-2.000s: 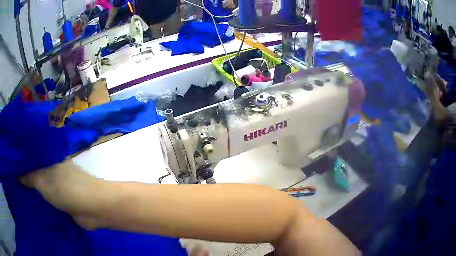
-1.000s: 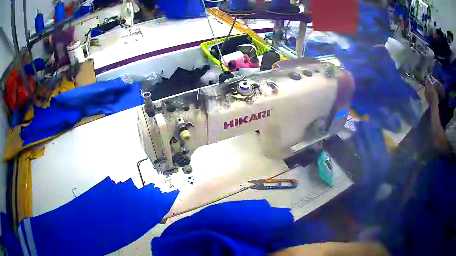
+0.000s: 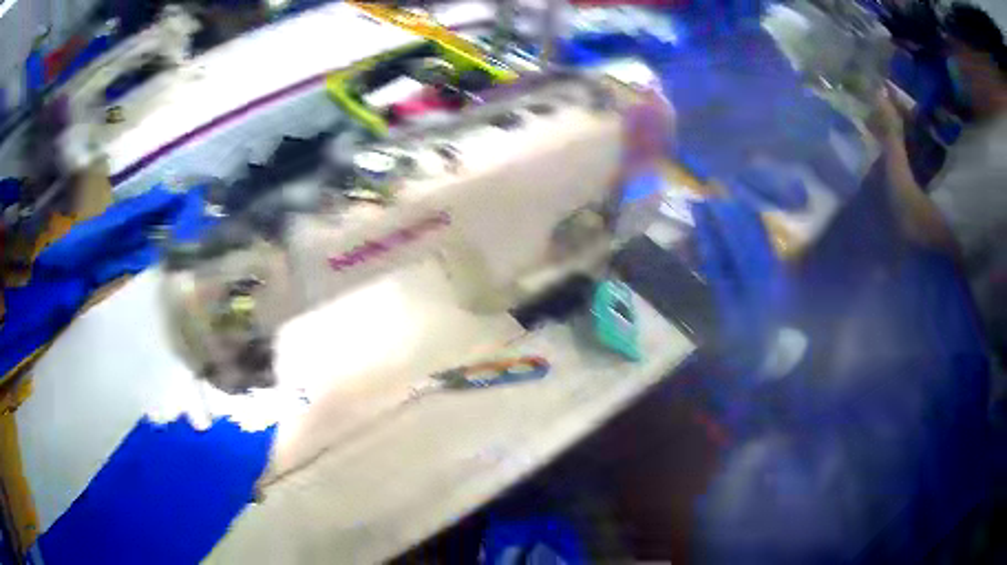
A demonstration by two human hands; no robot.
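Note:
The frame is blurred. A royal-blue cut piece [image 3: 166,486] lies flat on the white table [image 3: 364,486] at the lower left, its upper edge near the front of the sewing machine head [image 3: 232,315]. Orange and blue thread snips [image 3: 497,372] lie on the table to the right. A teal-green packet [image 3: 616,320] is near the table's right end. Neither of my hands is in the picture.
A yellow-green tray [image 3: 364,105] with small items stands behind the machine. Blue fabric [image 3: 99,254] lies at the left. Blurred blue fabric [image 3: 734,265] is right of the table. Another person's arm [image 3: 908,177] shows at the right. Something blue is at the bottom edge.
The view has swung right, so the machine and table sit further left. The bunched blue fabric at the front of the table and the arm at the bottom edge are gone from view.

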